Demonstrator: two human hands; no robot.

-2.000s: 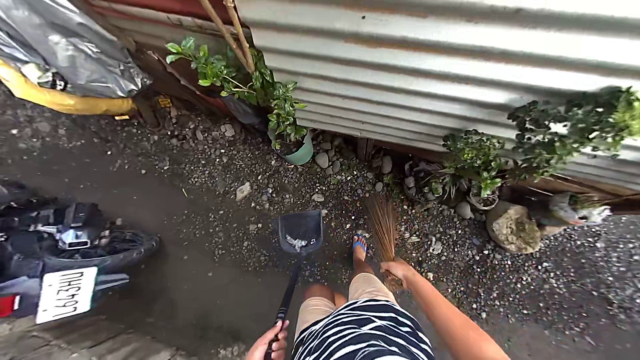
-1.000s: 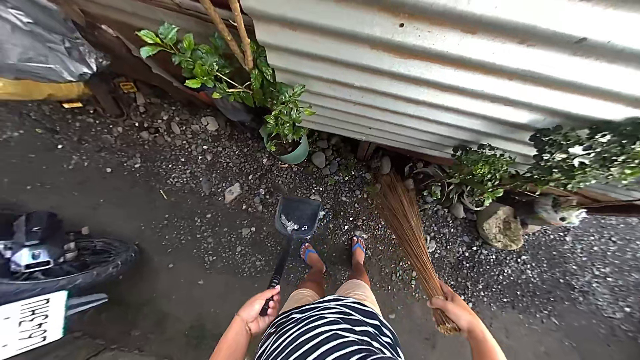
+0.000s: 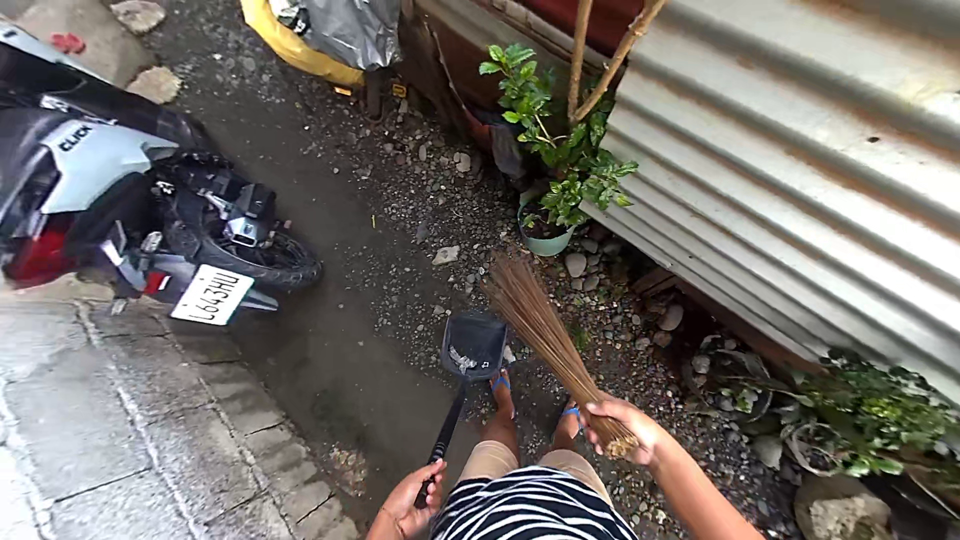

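My left hand (image 3: 415, 493) is closed round the black handle of a dustpan (image 3: 475, 346), whose pan hangs in front of my feet with some small pale litter in it. My right hand (image 3: 621, 431) grips the bound end of a stick broom (image 3: 544, 330). The broom's bristles fan out up and to the left, and their tips lie over gravel just beyond the pan, near a potted plant. Blue flip-flops are on my feet, partly hidden by the pan and the broom.
A parked motorcycle (image 3: 247, 232) stands at the left beside a block pavement (image 3: 150, 405). A green plant pot (image 3: 546, 238) is by the corrugated metal wall (image 3: 780, 187). More plants (image 3: 862, 420) and a large rock (image 3: 844, 514) are at the lower right. Stones dot the gravel.
The view has swung left, showing more of the motorcycle and the pavement. The broom's bristles now slant towards the dustpan; one second ago their tips were farther to its right. Both hands keep their hold.
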